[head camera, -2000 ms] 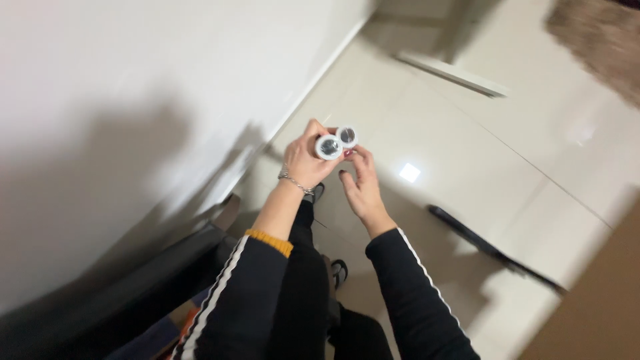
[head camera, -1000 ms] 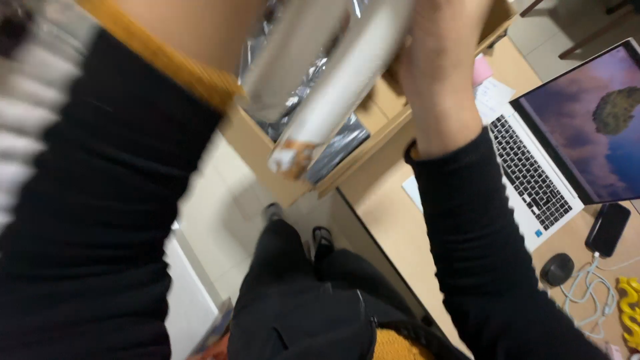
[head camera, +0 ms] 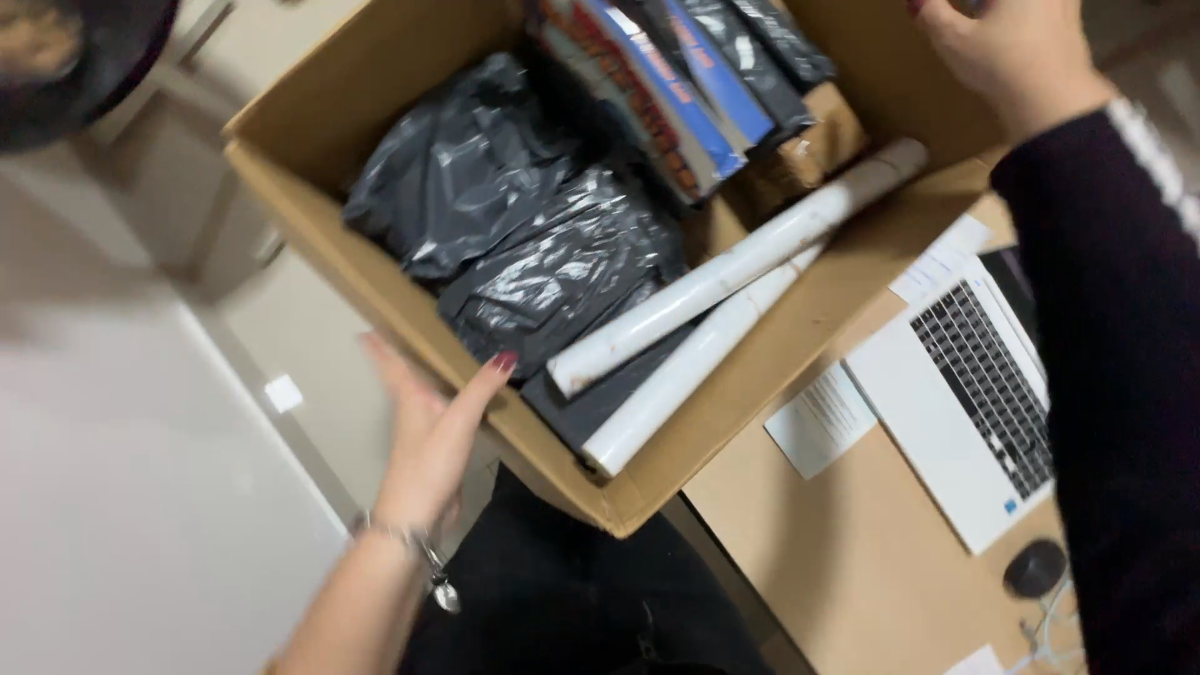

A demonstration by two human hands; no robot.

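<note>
A cardboard box (head camera: 741,412) stands tilted in view. My left hand (head camera: 431,431) grips its near-left wall, thumb over the rim and fingers outside. At the far right rim is my right hand (head camera: 1012,56), partly cut off by the frame's top; whether it grips the box is unclear. Two white tubes (head camera: 731,267) lie inside along the right wall, one beside the other. Next to them are black plastic-wrapped bundles (head camera: 562,272). Blue-edged flat packages (head camera: 694,84) and more black plastic packets (head camera: 750,47) fill the far end.
Right of the box, a wooden desk (head camera: 787,553) holds an open laptop (head camera: 975,403), a black mouse (head camera: 1035,568), a white cable (head camera: 1050,628) and papers (head camera: 820,422). A white surface (head camera: 141,469) is at the left. A dark round object (head camera: 75,66) shows at top left.
Two seconds ago both hands were together at the white tubes over the floor. The tubes now lie in the box, let go, and my left hand is on the box wall. The view has swung to the desk.
</note>
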